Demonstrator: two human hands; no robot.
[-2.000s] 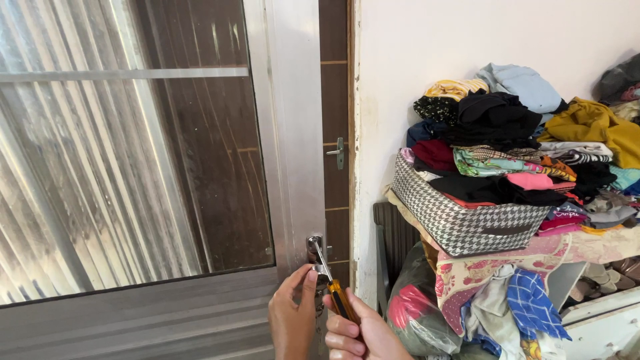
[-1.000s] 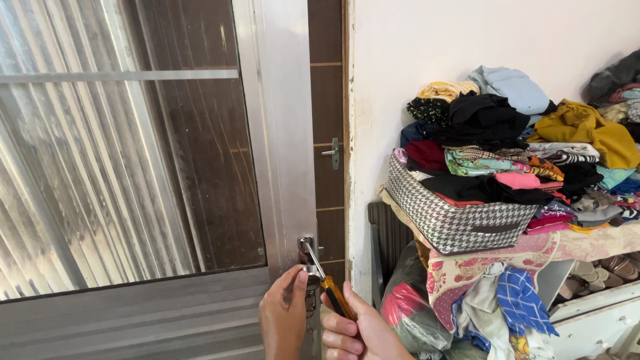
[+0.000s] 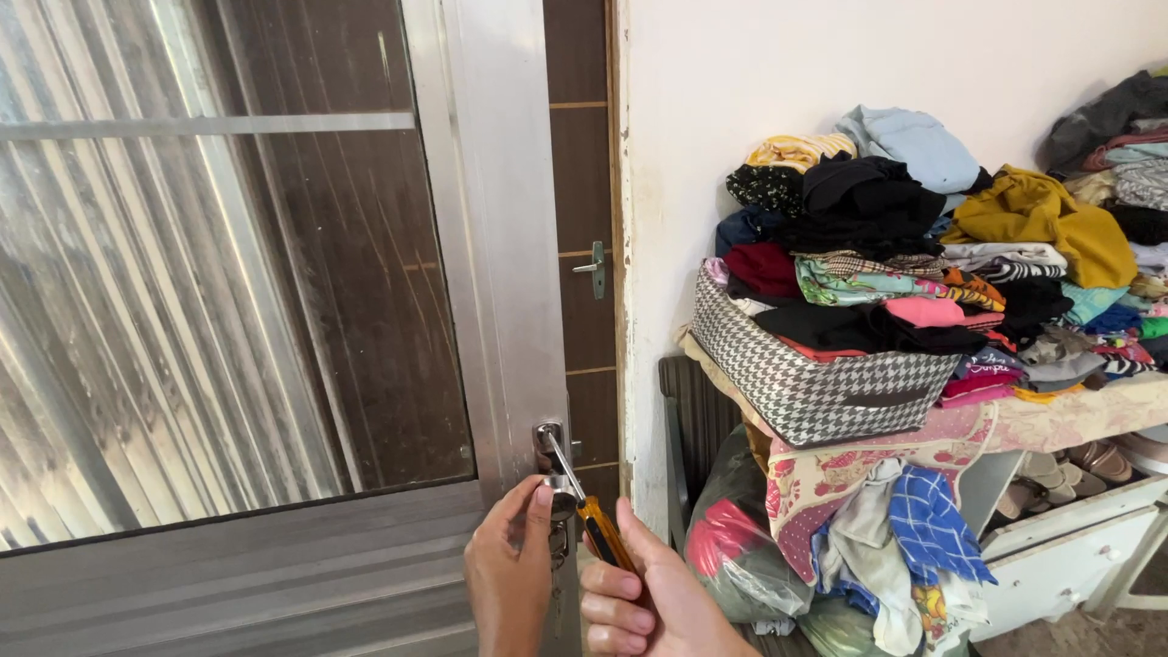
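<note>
My right hand (image 3: 643,593) grips the amber and black handle of a screwdriver (image 3: 604,534). Its metal shaft slants up to the left, and the tip meets the lock fitting (image 3: 547,438) on the aluminium door's stile (image 3: 511,274). Close beside the shaft, my left hand (image 3: 516,557) pinches a round metal piece (image 3: 558,493) between thumb and forefinger. Keys (image 3: 557,547) hang just below that piece, partly hidden by the fingers. Whether the screwdriver tip sits in a screw is too small to tell.
Behind the glazed aluminium door stands a brown door with a lever handle (image 3: 596,269). To the right, a houndstooth fabric bin (image 3: 821,392) heaped with folded clothes rests on a cloth-covered surface. Below are a stuffed plastic bag (image 3: 744,547), hanging cloths and an open drawer (image 3: 1077,516) holding shoes.
Both hands stay at the lock, with the screwdriver held in the right hand throughout. The left fingers remain beside the shaft.
</note>
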